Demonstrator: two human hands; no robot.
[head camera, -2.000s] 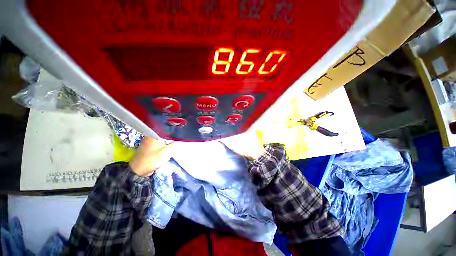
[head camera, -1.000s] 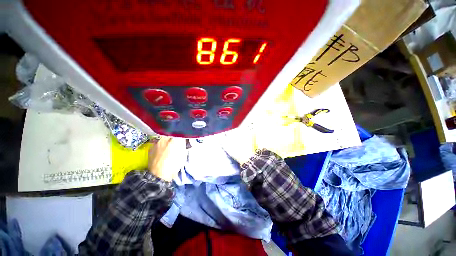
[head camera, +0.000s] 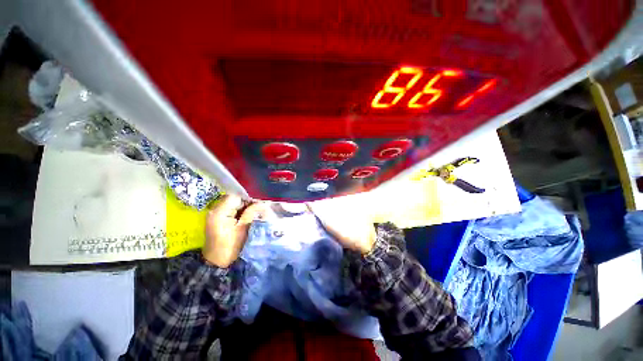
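Note:
The white machine head with a red front panel (head camera: 303, 127) fills the top of the view; its display reads 861. A light blue denim garment (head camera: 296, 261) hangs from under the head over the wearer's lap. My left hand (head camera: 227, 229) is at the garment's left edge, thumb and fingers closed at the cloth just under the head. My right hand (head camera: 350, 227) lies on the garment's right side, overexposed, its fingertips partly hidden by the head. Shiny metal buttons (head camera: 189, 185) lie in a heap left of the head.
Yellow-black pliers (head camera: 455, 173) lie on the white table (head camera: 99, 204), right of the machine. A clear plastic bag (head camera: 70, 121) is at the left. A blue bin (head camera: 550, 310) with denim garments (head camera: 522, 243) stands at the right. A yellow sheet (head camera: 182, 229) is beside my left hand.
The display went from 860 to 861. The view has shifted, and the machine head now appears larger and further right. My left hand's fingers have changed position at the cloth.

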